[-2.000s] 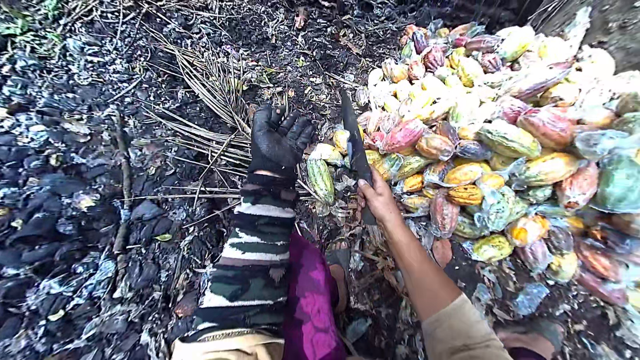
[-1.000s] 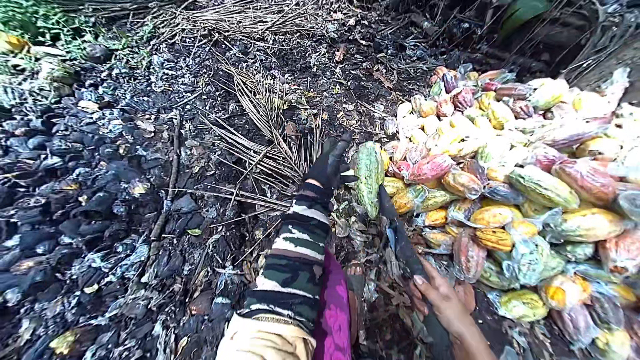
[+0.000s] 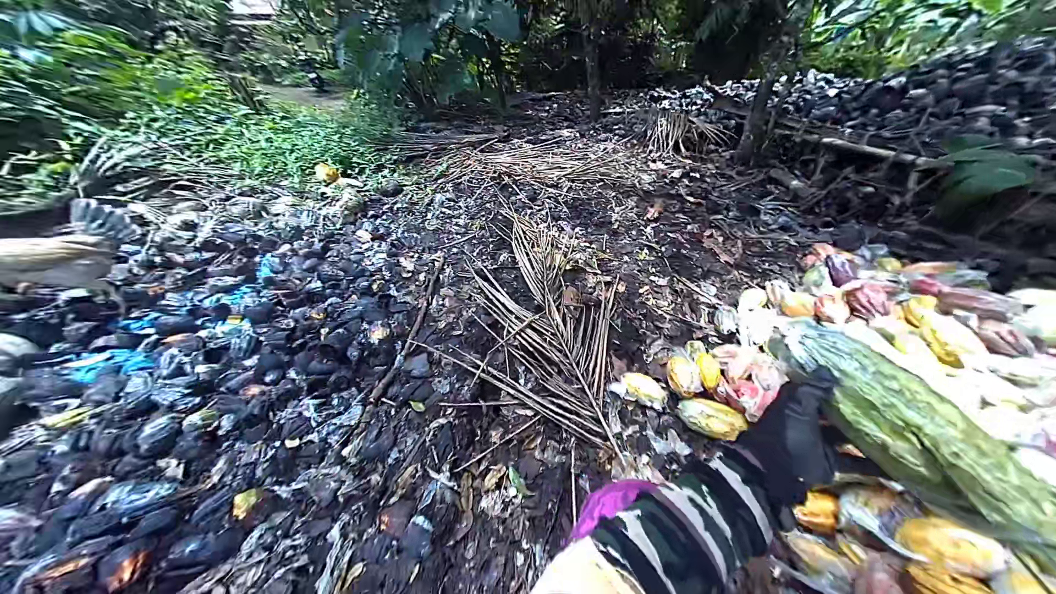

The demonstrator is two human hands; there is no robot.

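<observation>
My left hand (image 3: 796,437), in a black glove below a camouflage sleeve, is at the lower right, against a large green cacao pod (image 3: 916,421). The pod looks close to the camera and slants from the hand towards the right edge. The fingers are partly hidden behind it, but the glove appears closed on its near side. Around and beneath lie yellow, red and green cacao pods (image 3: 949,544), several wrapped in clear plastic. My right hand is out of the frame, and so is the dark blade.
Blackened old pod husks (image 3: 313,355) cover the ground at left. A dry palm frond (image 3: 553,338) lies in the middle, beside a thin stick (image 3: 412,330). A slim tree trunk (image 3: 755,124) and a long branch (image 3: 874,150) stand and lie farther back.
The left hand has moved right with the green pod, which lay beside the pile two seconds ago. The right hand and its blade have left the view. The view has tilted up.
</observation>
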